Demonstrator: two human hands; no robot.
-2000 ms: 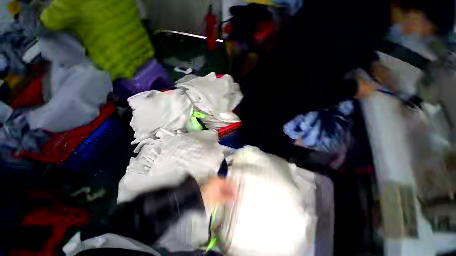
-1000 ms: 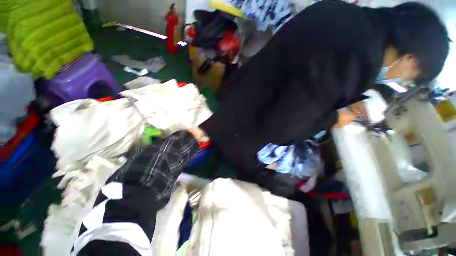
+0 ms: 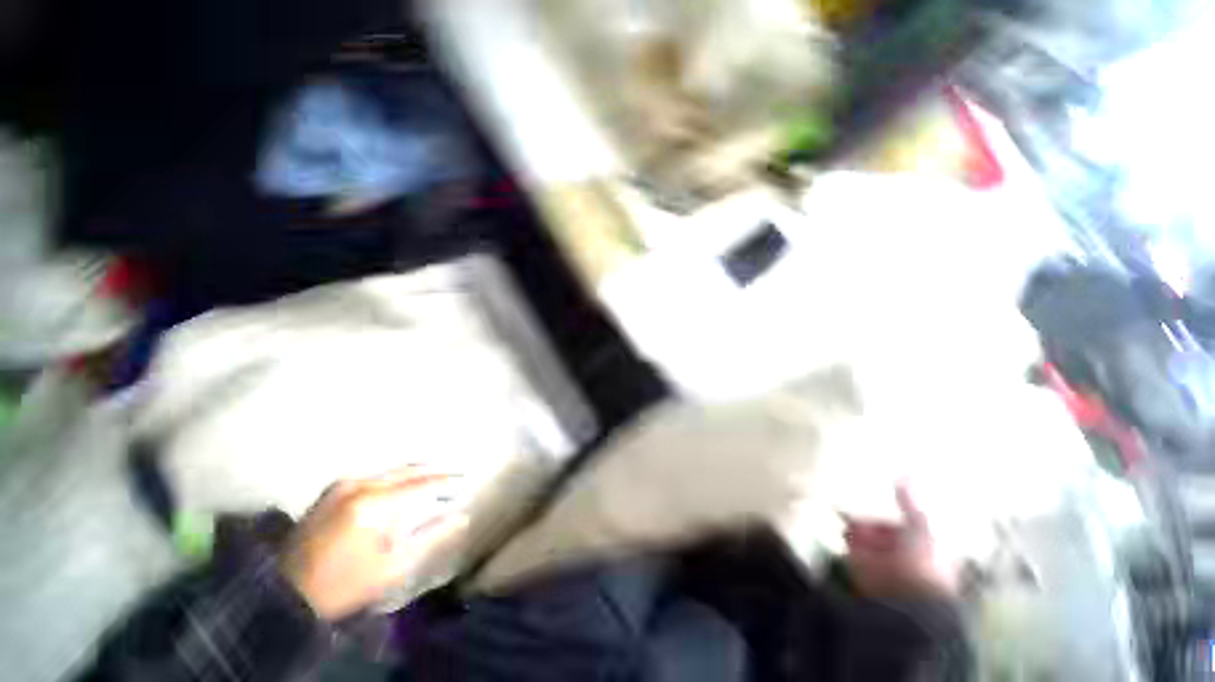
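Observation:
The picture is blurred. My left hand [image 3: 380,536] lies over the near part of a thick stack of off-white cut cloth [image 3: 333,360] at the left; I cannot tell whether its fingers grip a layer. My right hand [image 3: 895,540] is on a pale cloth panel [image 3: 693,466] at the right, on the white table, with one finger raised; its grip is washed out by glare. The panel hangs from the table towards my lap.
A black phone-like rectangle [image 3: 754,253] lies on the white table [image 3: 680,313]. A dark-clothed person [image 3: 147,147] is at the upper left, beside a blue-white bundle [image 3: 353,140]. More white cloth [image 3: 60,466] lies at the far left. A red object [image 3: 1093,413] is at the right.
The view has swung right to the table. My left arm has moved from the farther cloth bundles to the nearer stack. My right hand has come into view.

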